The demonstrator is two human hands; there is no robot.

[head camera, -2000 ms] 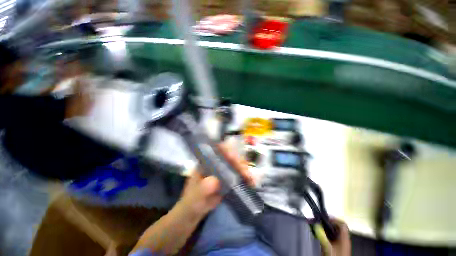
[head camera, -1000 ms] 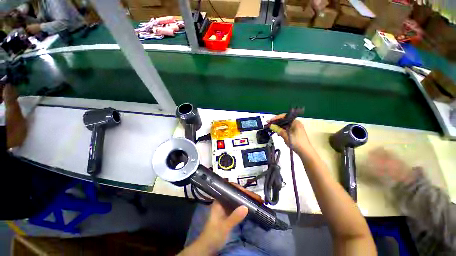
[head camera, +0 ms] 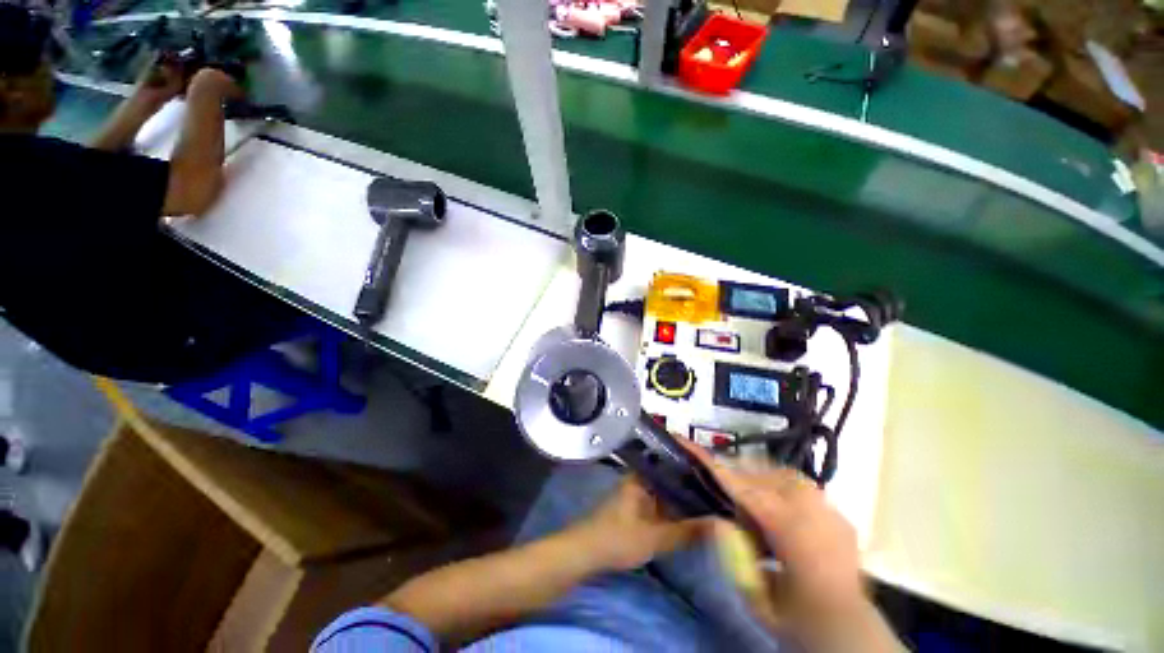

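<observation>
A dark grey hair dryer (head camera: 664,462) is held in front of me, its silvery ring head up and to the left. My left hand (head camera: 638,520) grips its handle from the left. My right hand (head camera: 798,523), blurred and with a yellow wrap on a finger, is closed around the lower handle. The white power test box (head camera: 687,411) lies just beyond, with two lit meter displays, a rotary knob and an amber patch. Black power cords (head camera: 836,383) lie bundled at its right side, with plugs at the sockets.
A second hair dryer (head camera: 596,265) stands at the box's left; a third (head camera: 395,242) lies on the white bench (head camera: 475,296). A person in black (head camera: 96,255) works at far left. A metal post (head camera: 536,115) rises before the green conveyor (head camera: 715,179). A carton (head camera: 192,549) is lower left.
My right hand has moved from the box's sockets down to the dryer handle. The view has turned left. The dryer and the other person's arm at right are no longer in view.
</observation>
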